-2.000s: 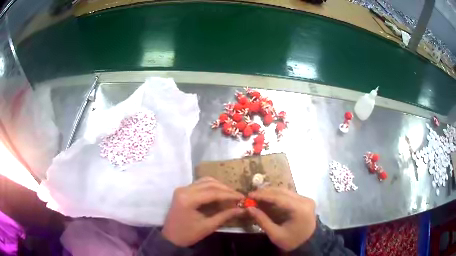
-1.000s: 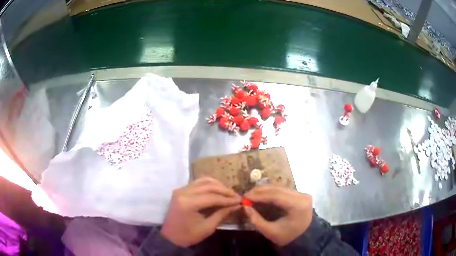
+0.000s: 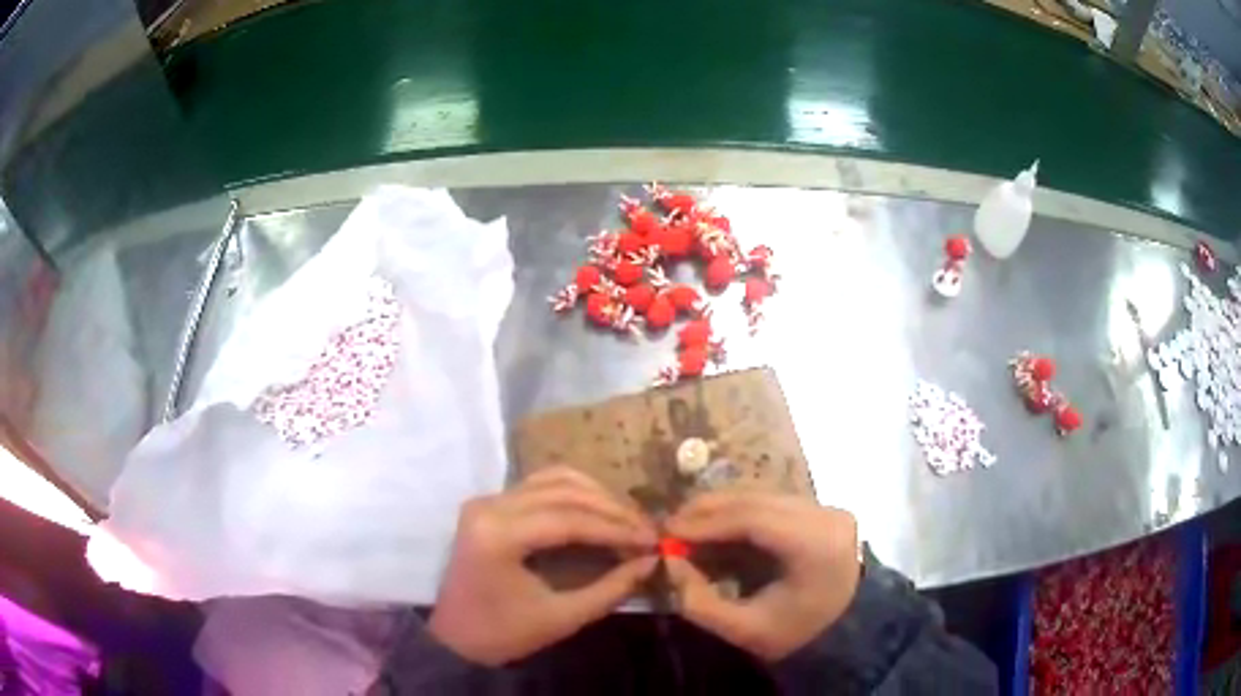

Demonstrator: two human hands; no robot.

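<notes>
A small red figure piece (image 3: 672, 548) is pinched between my fingertips, over the near edge of the brown work board (image 3: 599, 443). My left hand (image 3: 544, 564) holds it from the left and my right hand (image 3: 769, 564) from the right. My fingers hide most of it. A pale glue dab (image 3: 693, 454) with a greyish smear lies on the board just beyond my fingertips. A pile of red figure pieces with striped ends (image 3: 660, 265) lies beyond the board. Small patterned parts (image 3: 340, 374) lie on the crumpled white sheet (image 3: 395, 503) at the left.
At the right are small patterned parts (image 3: 949, 427), a few red pieces (image 3: 1045, 394), white discs (image 3: 1207, 356), a sample figure (image 3: 949, 267) and a white glue bottle (image 3: 1004, 215). A metal rod (image 3: 202, 310) lies left. A blue crate (image 3: 1191, 605) is below; a green belt (image 3: 613, 89) runs behind.
The view has shifted slightly, so the bench things sit higher in the picture. Both hands stay together at the red piece; the orange-red part between the fingertips shows a little less than at first.
</notes>
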